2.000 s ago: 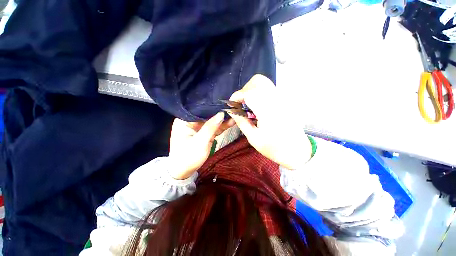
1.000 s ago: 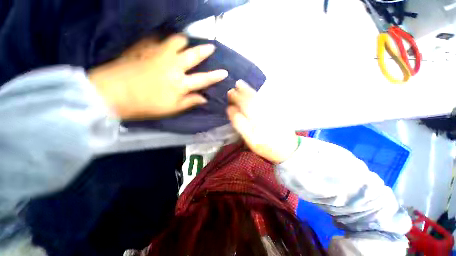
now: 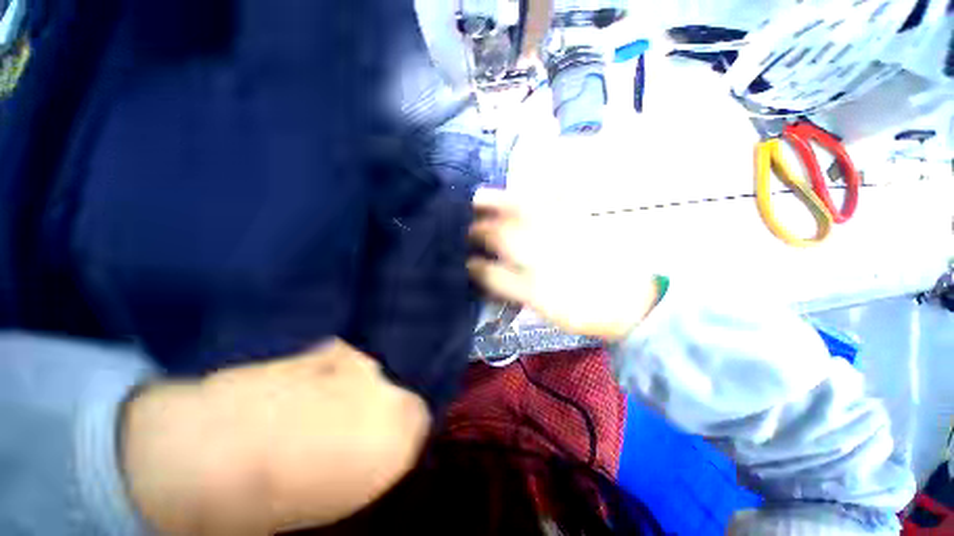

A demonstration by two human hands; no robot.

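Note:
The navy garment point(image 3: 241, 178) is a large blurred dark mass raised over the left and centre of the view. My left hand point(image 3: 277, 440) is large and blurred at its lower edge, with the fingers hidden behind the cloth. My right hand point(image 3: 554, 267) is at the garment's right edge with its fingertips against the cloth. Its grip is blurred. A small metal part shows below my right fingers, too unclear to name.
Scissors with yellow and red handles point(image 3: 803, 186) lie on the white table point(image 3: 669, 251) at right. Sewing machine parts point(image 3: 497, 52) and a grey cylinder point(image 3: 578, 94) stand at top centre. A blue crate point(image 3: 680, 461) is below the table.
The garment has been lifted and now covers the left and centre. My left hand has moved down and closer to the camera. The machine parts have come into view at the top.

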